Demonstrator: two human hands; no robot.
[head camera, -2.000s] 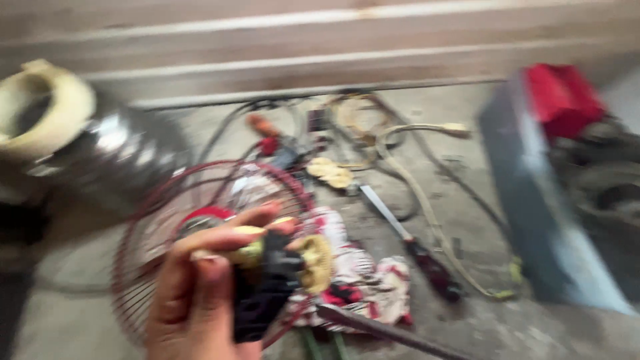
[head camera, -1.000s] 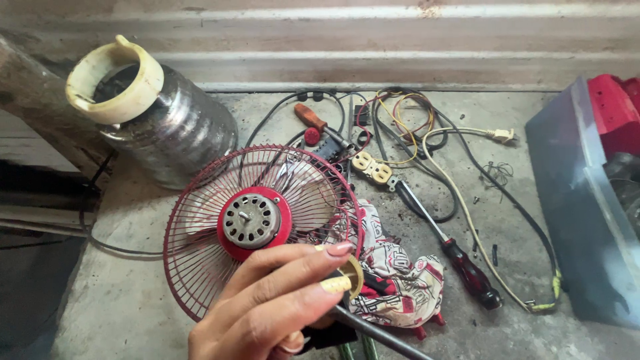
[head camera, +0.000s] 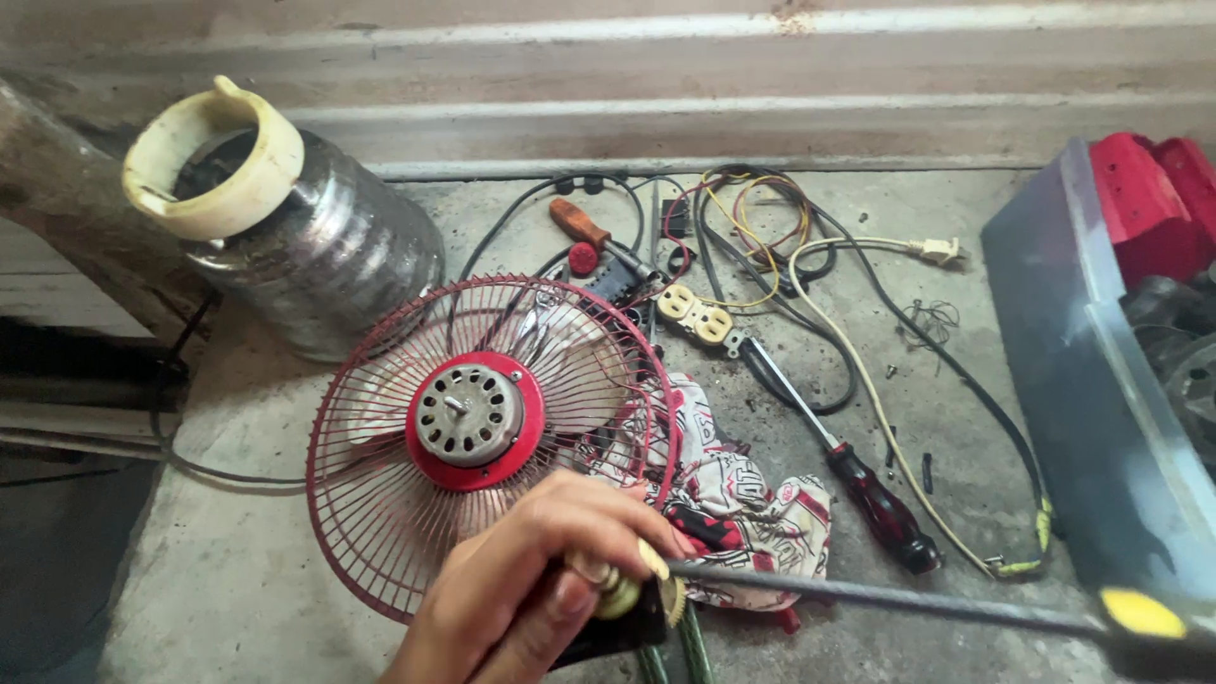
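At the bottom centre, my left hand (head camera: 541, 579) grips a small black part (head camera: 617, 632) with a yellowish toothed gear (head camera: 674, 600) and a rounded yellowish piece. The tip of a long dark metal shaft (head camera: 883, 598) meets the fingers at that part; its other end runs to a yellow piece near the right edge. My right hand is not seen. Behind my left hand stands a red wire fan guard (head camera: 366, 551) with a fan motor (head camera: 467, 415) at its centre. A printed cloth (head camera: 793, 527) lies crumpled beside the guard.
A large jar (head camera: 351, 252) with a cream collar stands left. Cables (head camera: 860, 366), a cream outlet (head camera: 698, 315), an orange-handled tool (head camera: 578, 223) and a dark-red-handled screwdriver (head camera: 879, 508) lie on the concrete. A grey plastic bin (head camera: 1073, 380) holds red parts at right; a ribbed wall stands behind.
My left hand has turned, and the black part and gear, raised in view two seconds ago, now sit low under the fingers. The view has shifted and is sharper.
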